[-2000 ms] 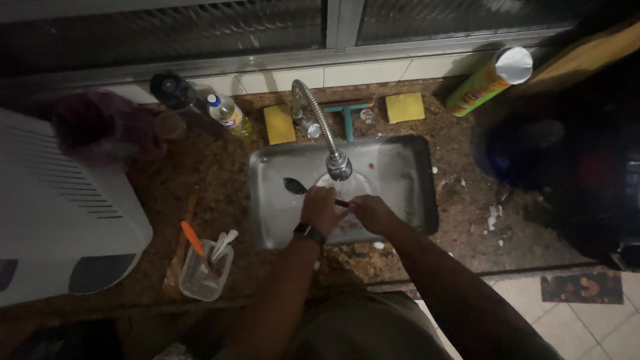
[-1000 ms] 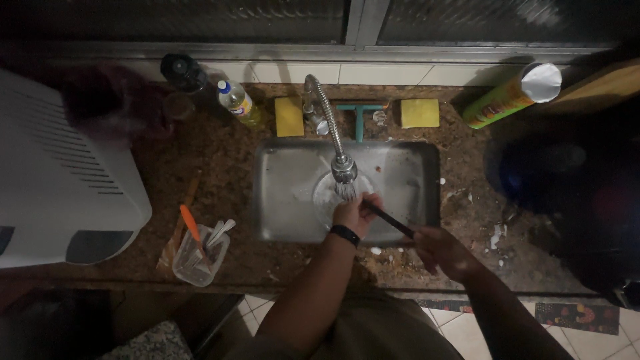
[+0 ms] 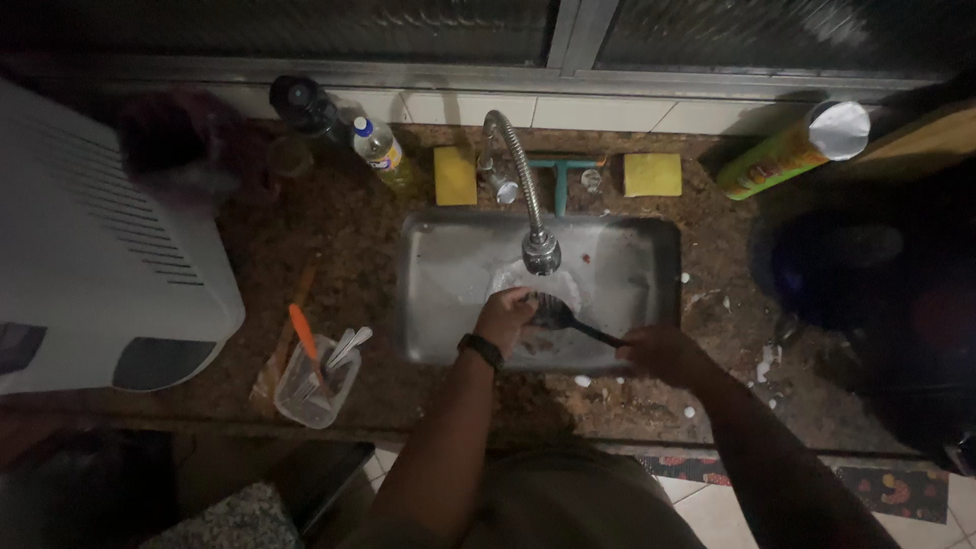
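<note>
A black cooking spoon or similar utensil lies slantwise over the steel sink, below the metal head of the flexible faucet. My left hand, with a dark band on its wrist, holds the utensil's wide end under the water. Around the end of its handle my right hand is closed, above the sink's front right corner. Whether the utensil's head is slotted I cannot tell. Water spreads on the sink floor behind my left hand.
Behind the sink are two yellow sponges, a teal squeegee and an oil bottle. A plastic tub with cutlery stands left. At the right are a green tube can and a dark object.
The utensil's wide end, at the left of my hands two seconds ago, now shows between them. My right hand has moved right, away from my left hand.
</note>
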